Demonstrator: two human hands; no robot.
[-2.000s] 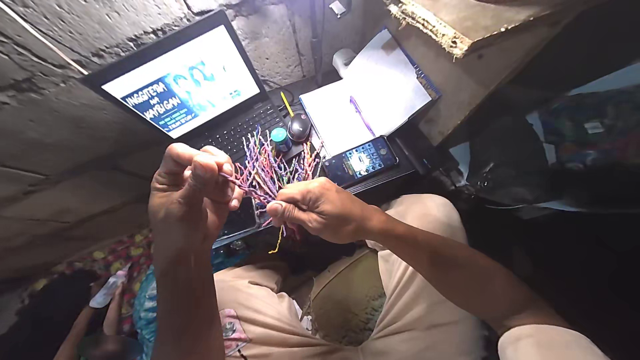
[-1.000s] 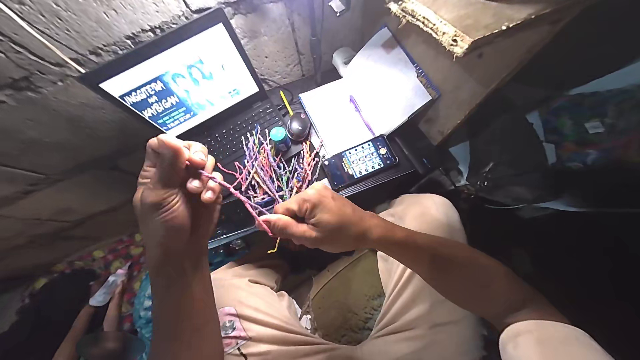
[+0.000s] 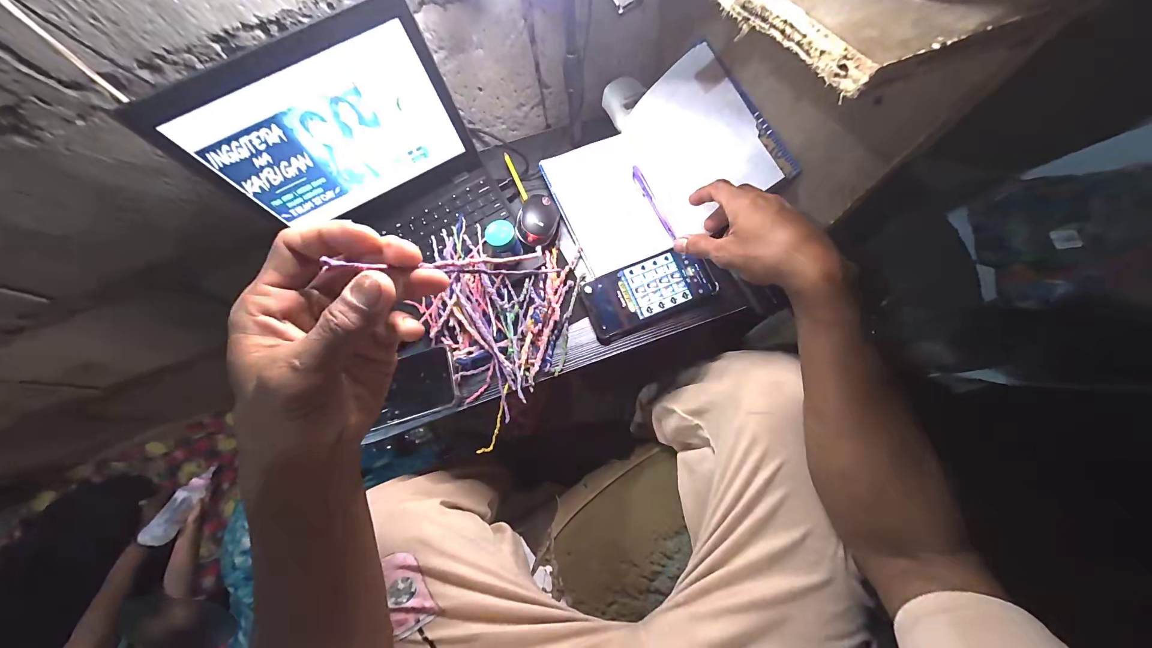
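My left hand (image 3: 328, 324) is raised before the laptop, pinching a thin twisted pink and purple strand (image 3: 369, 265) between thumb and fingers. Beyond it, a heap of colourful twisted strands (image 3: 504, 315) lies on the dark table, with a yellow one hanging over the edge. My right hand (image 3: 760, 229) is over the lower right of an open notebook (image 3: 603, 198), thumb and fingers apart. Its thumb is close to the end of a purple strand or pen (image 3: 652, 200) on the page. Just below lies a smartphone (image 3: 650, 292) with a lit screen.
An open laptop (image 3: 432, 207) stands at the back left. A black mouse (image 3: 538, 219), a jar with a teal lid (image 3: 499, 236) and a yellow pencil-like stick (image 3: 516, 176) are beside the heap. Another dark phone (image 3: 418, 387) lies near the front edge. Another person's arm (image 3: 112, 589) shows at lower left.
My right hand has let go of the strand and moved right from beside my left hand to the notebook. My left hand still holds its strand, which now points right.
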